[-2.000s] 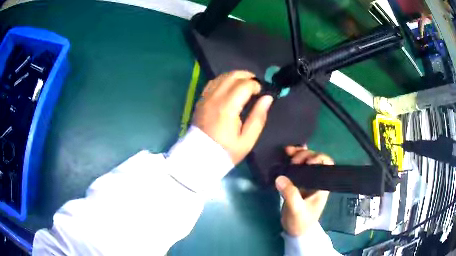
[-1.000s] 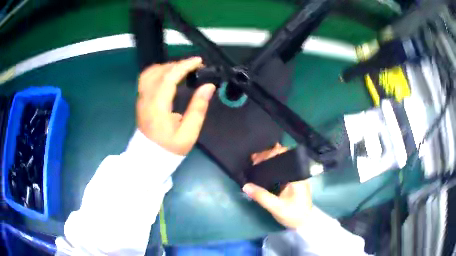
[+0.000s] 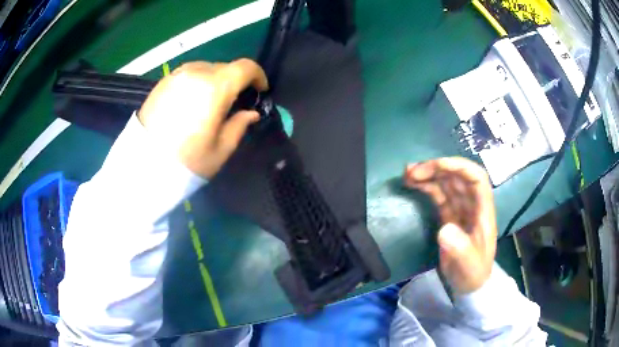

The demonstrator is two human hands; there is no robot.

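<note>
A black three-armed base (image 3: pixel 309 210) lies on the dark triangular fixture (image 3: pixel 332 122). Its near leg, ribbed lattice side up, sits between the corner blocks at the bench's front edge. The other two legs reach left and to the back. My left hand (image 3: pixel 210 112) holds the center hub with thumb and fingers; the part under the fingers is mostly hidden. Part of the teal circle shows just right of the hub. My right hand (image 3: pixel 461 210) is open and empty over the bench, right of the fixture, with fingers curled loosely.
A white-grey screw dispenser (image 3: pixel 536 88) stands at the right, with small dark screws at its front. A yellow bin (image 3: pixel 519 13) is behind it. A black cord (image 3: pixel 570 129) hangs down at the right. A blue parts bin (image 3: pixel 51 237) and stacked black legs (image 3: pixel 13 264) are at the left.
The base has been turned and lowered so its near leg lies in the fixture. My right hand has let go of the leg and moved right. My left hand stays at the hub.
</note>
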